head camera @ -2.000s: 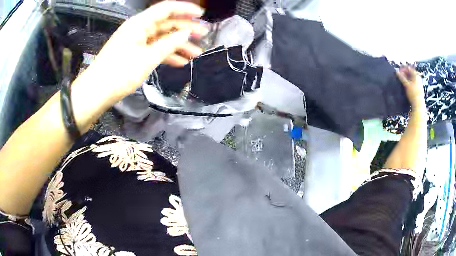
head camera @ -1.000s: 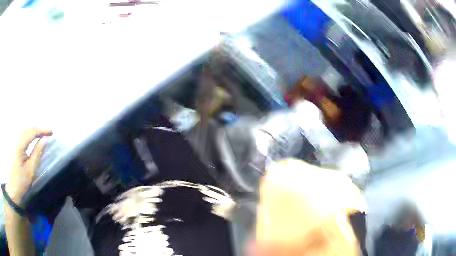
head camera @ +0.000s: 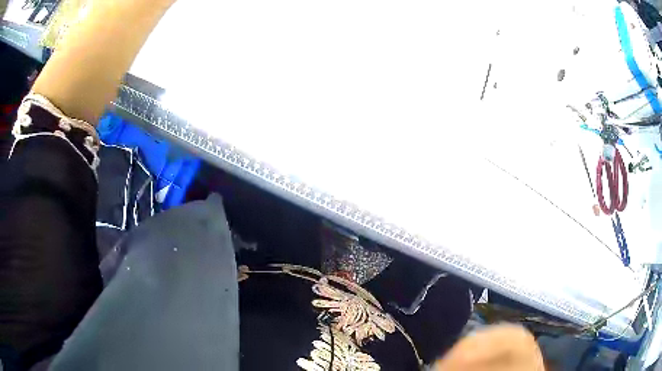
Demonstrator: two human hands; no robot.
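The white sewing table (head camera: 348, 94) fills the upper picture, with no cloth seen on it. My left forearm reaches over its far left corner. My left hand is beyond the top edge of the picture. A blurred patch of skin from my right hand or arm (head camera: 493, 351) shows at the bottom right, cut off by the edge, with no fingers readable. Red-handled shears (head camera: 613, 181) lie on the table at right. Small dark blue snips (head camera: 620, 239) lie just below them. Dark pieces with pale edges (head camera: 116, 181) hang at left by the blue bin.
A ruler strip (head camera: 327, 203) runs along the table's near edge. The blue bin (head camera: 174, 170) is below the table at left. Grey cloth (head camera: 174, 290) lies over my lap. Small metal tools and cables lie around the shears, and a blue strip (head camera: 631, 54) is at the upper right.
The view has swung from the piled dark cloth across to the sewing table. The large dark panel held earlier is out of view. My left hand has left the picture at the top.
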